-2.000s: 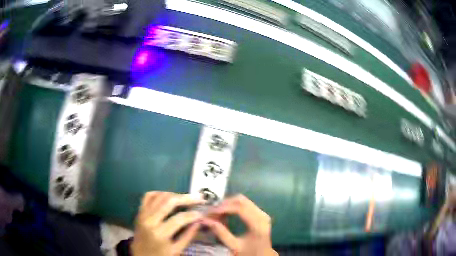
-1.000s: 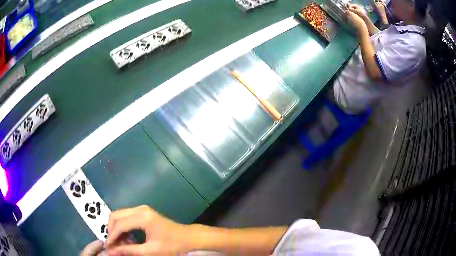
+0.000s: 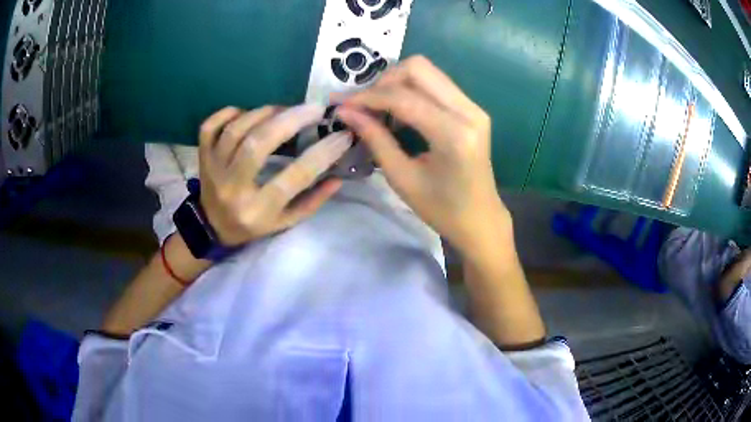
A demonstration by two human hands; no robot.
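Observation:
A silver four-hole metal panel [image 3: 327, 89] lies on the green bench, its near end at the bench edge. Two dark round cut-outs show beyond my hands and a third shows partly between my fingers. My left hand [image 3: 255, 169] is over the near part from the left, fingers a little apart, fingertips at the third cut-out. My right hand [image 3: 432, 136] is over it from the right, thumb and index fingertips close together at the same cut-out. Whether either hand pinches a small ring is hidden. A thin dark ring [image 3: 482, 7] lies on the bench.
A stack of panels [image 3: 70, 82] stands at the far left. A clear plastic sheet [image 3: 630, 115] with an orange-brown rod [image 3: 680, 157] lies at the right. Blue stools [image 3: 613, 247] stand below the bench. A neighbouring person's sleeve [image 3: 696, 264] and a wire-mesh rack [image 3: 650, 379] are at lower right.
The view has turned back from the right side to straight down at my work spot. Both hands are now fully seen, still at the panel's near part.

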